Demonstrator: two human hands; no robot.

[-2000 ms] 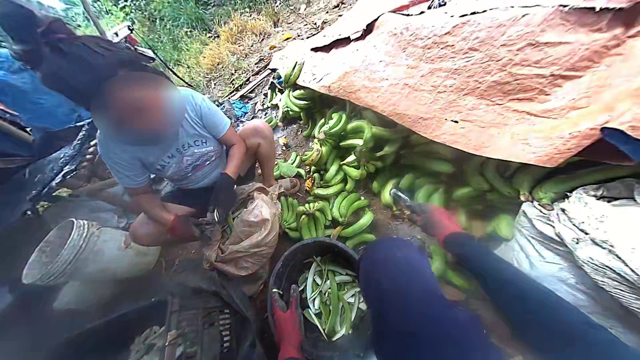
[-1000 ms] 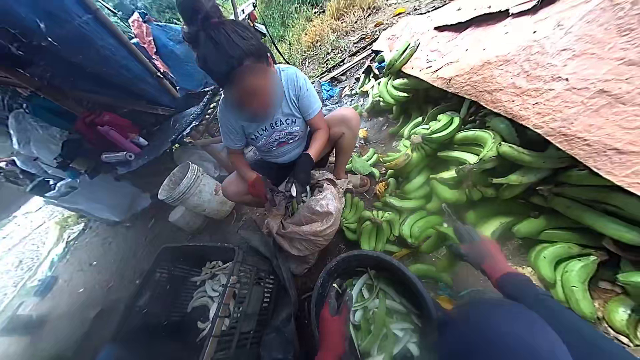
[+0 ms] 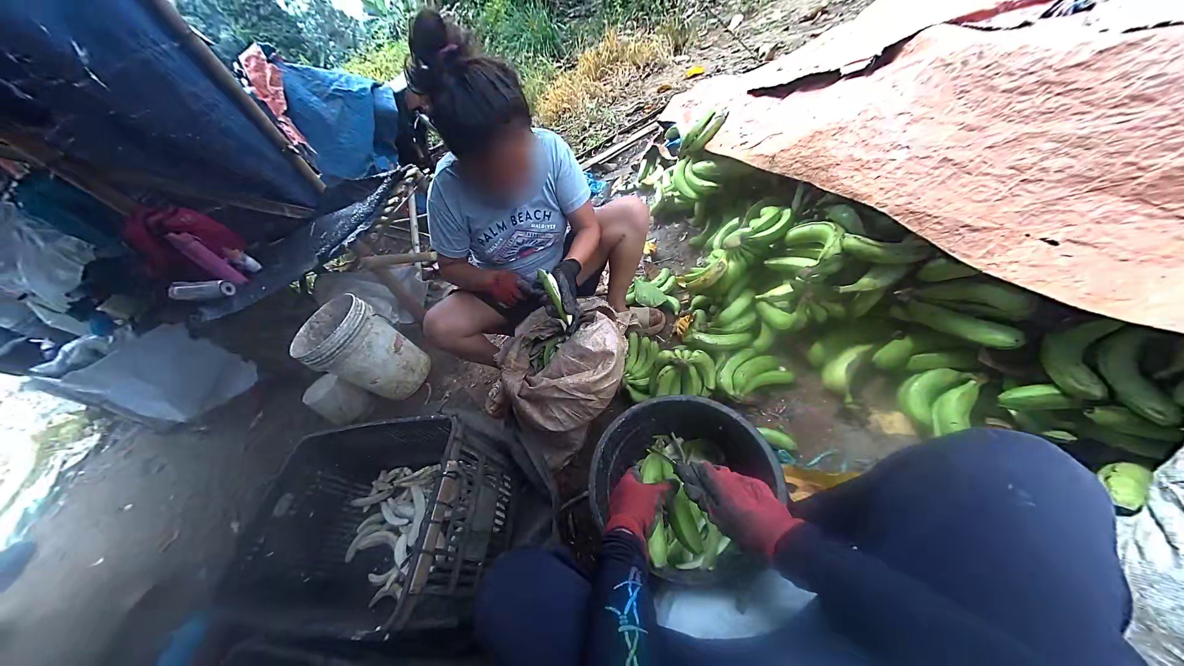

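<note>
My left hand, in a red and dark glove, is closed on a green banana over a round black tub. Opposite it, my right hand, gloved alike, grips a knife; its thin blade points up and away, close to the left fingers. Green bananas or peels lie in the tub beneath both hands. The gloves partly hide the knife's handle and the held banana.
Across from me, a seated person holds a partly peeled banana over a sack. Peeled bananas lie in a black crate. A dirty white bucket stands behind it. Green banana bunches lie right, partly under an orange tarp.
My right hand has come from above the banana pile to the tub, beside my left hand. The other person's banana now shows pale peeled flesh. The view has swung left.
</note>
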